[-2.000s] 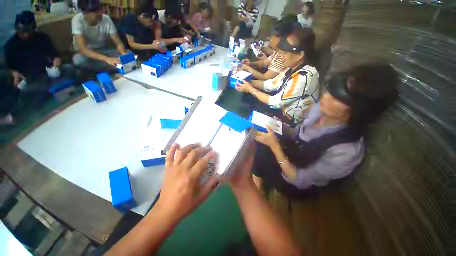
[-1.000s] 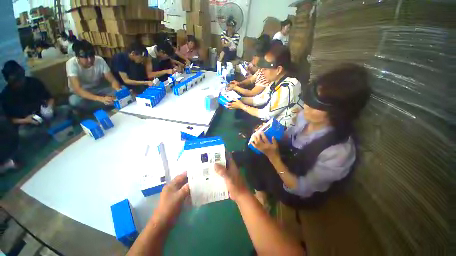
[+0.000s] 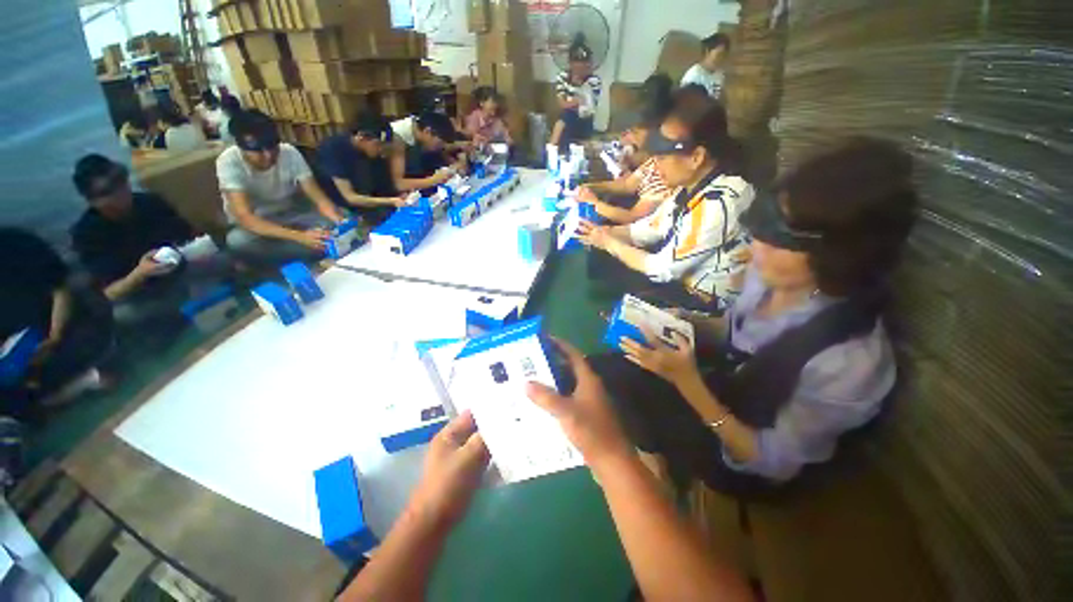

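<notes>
A blue and white retail box (image 3: 513, 414) is held up in front of me, its white printed face towards me and its blue end at the top. My left hand (image 3: 457, 462) grips its lower left edge. My right hand (image 3: 573, 406) holds its right side, with the thumb on the white face and the fingers behind it, partly hidden. The box is above the near right edge of the white board (image 3: 271, 400). Behind its left side is another blue and white box (image 3: 412, 426) on the board.
A narrow blue box (image 3: 341, 506) stands at the board's near edge. Two blue boxes (image 3: 278, 302) stand at its far left. Another box (image 3: 494, 309) lies beyond my held box. A person (image 3: 812, 341) sits close on my right holding a box. Others sit around the boards with rows of boxes (image 3: 402, 226).
Two seconds ago the held box was open towards me; now its white printed face shows. In the last second it has tilted slightly to the left. The view has shifted.
</notes>
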